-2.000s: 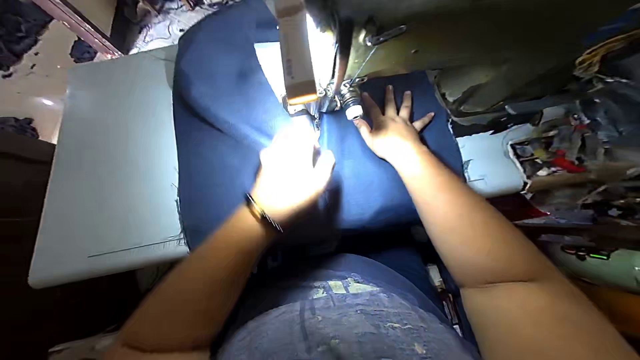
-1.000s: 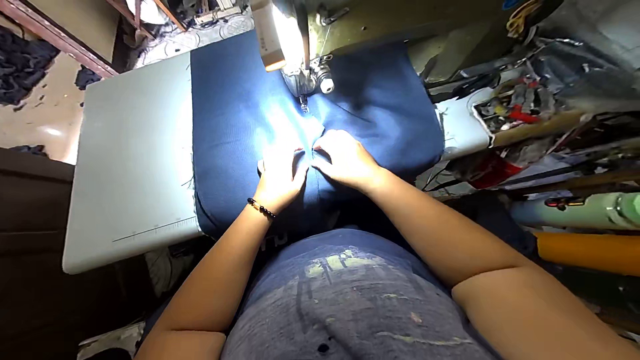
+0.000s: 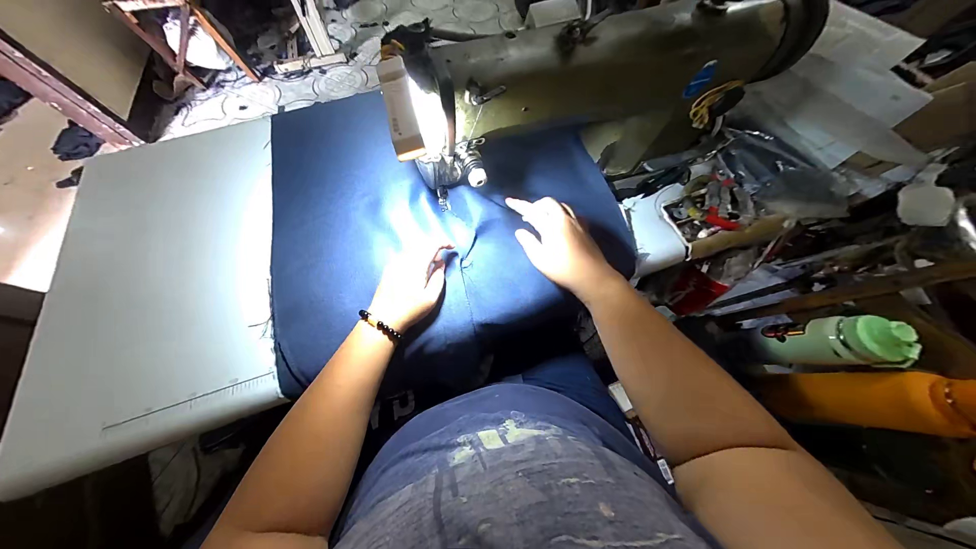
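Navy blue fabric [image 3: 328,206] lies across the sewing table and under the presser foot [image 3: 443,200] of an industrial sewing machine [image 3: 602,76]. A seam runs through the cloth toward me. My left hand [image 3: 412,286], with a beaded bracelet at the wrist, holds a bit of the fabric between thumb and fingers, left of the seam and below the foot. My right hand [image 3: 557,240] rests on the cloth to the right of the seam, its fingers apart and holding nothing that shows. A lit lamp [image 3: 412,110] on the machine head glares over the fabric by the foot.
The pale tabletop [image 3: 168,282] extends left, with ruler-like marks near its front edge. At right stand a tray of small tools [image 3: 709,206], a light green bottle [image 3: 846,341] and an orange roll [image 3: 862,400]. Plastic and papers [image 3: 831,114] are piled behind the tray.
The hands were close together at the seam one second ago; my right hand has since moved right, away from my left. Two seconds ago it lay spread beside the machine head.
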